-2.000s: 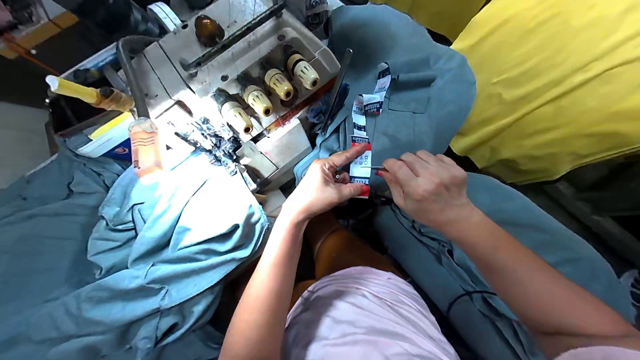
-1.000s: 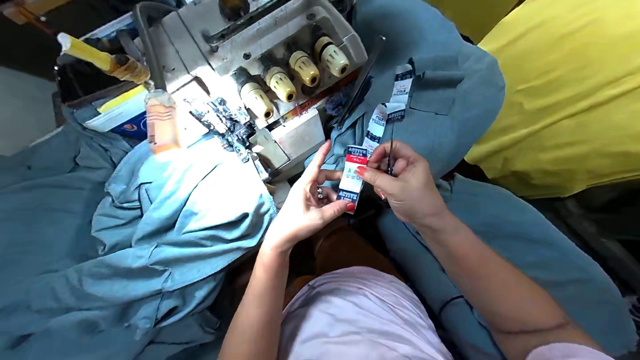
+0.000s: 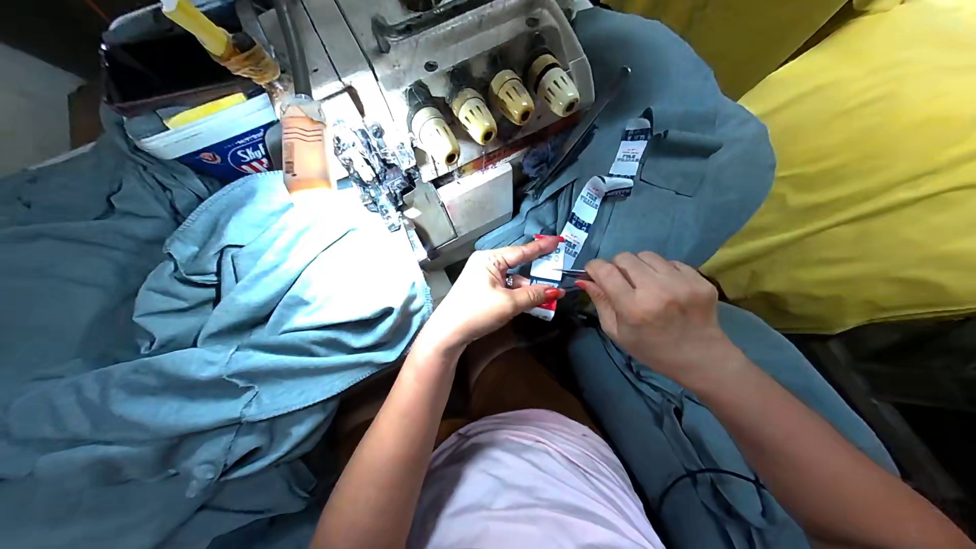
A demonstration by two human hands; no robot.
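Observation:
A strip of printed fabric labels (image 3: 581,217) runs from a blue-grey garment piece (image 3: 679,191) down to my left hand (image 3: 488,293). Thumb and fingers of that hand pinch its white and red lower end. My right hand (image 3: 656,309) grips a small metal tool (image 3: 573,273), perhaps snips or tweezers, mostly hidden in the fist. The tool's thin tip lies at the label end, just right of the left fingertips. Whether the tip goes through the label cannot be told.
An overlock sewing machine (image 3: 476,53) with several cream tension dials stands ahead. Left of it are an orange-tinted bottle (image 3: 303,149) and a blue-and-white tub (image 3: 229,149). Light blue fabric (image 3: 305,305) covers the left side; yellow fabric (image 3: 869,175) lies at the right. Long metal tweezers (image 3: 587,122) lean beside the machine.
Between one second ago and now, my right hand has turned so its back faces up and the tool points left at the label. The label end has tilted in my left hand.

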